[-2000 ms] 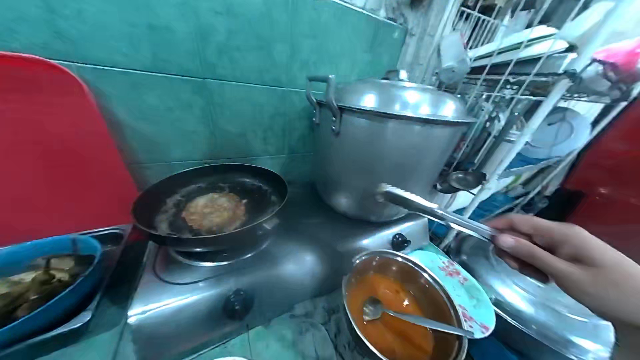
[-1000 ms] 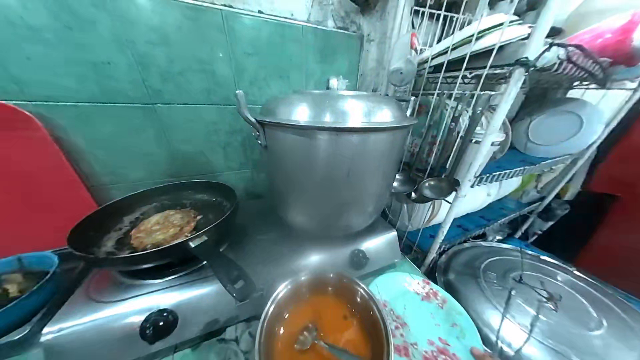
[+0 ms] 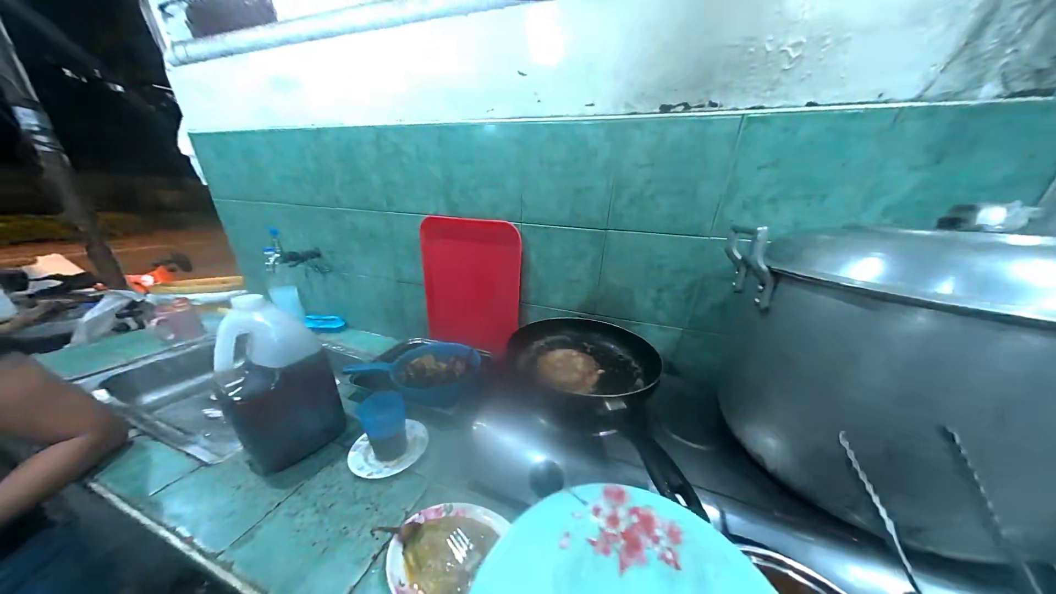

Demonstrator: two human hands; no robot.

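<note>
Neither of my hands is in view. A turquoise plate with red flowers (image 3: 615, 549) rises from the bottom edge in front of the stove; what holds it is hidden. At the lower right, the two arms of metal tongs (image 3: 874, 507) stand apart before the large aluminium pot (image 3: 866, 388); their grip is out of frame. A browned flat patty (image 3: 569, 370) lies in oil in the black frying pan (image 3: 652, 363) on the stove. A bowl's steel rim (image 3: 784, 563) shows beside the plate. A flowered dish (image 3: 398, 569) holds yellowish food and a fork.
Left of the stove stand a blue strainer with food (image 3: 433, 371), a blue cup (image 3: 382, 417) on a saucer and a jug of dark liquid (image 3: 285, 396) by the sink (image 3: 169, 396). A red tray (image 3: 470, 285) leans on the tiles. Another person's arm (image 3: 62, 437) is at the left.
The view has swung far left. The turquoise plate, earlier right of the steel bowl, now stands before the stove. My right hand, seen holding tongs two seconds ago, is out of frame.
</note>
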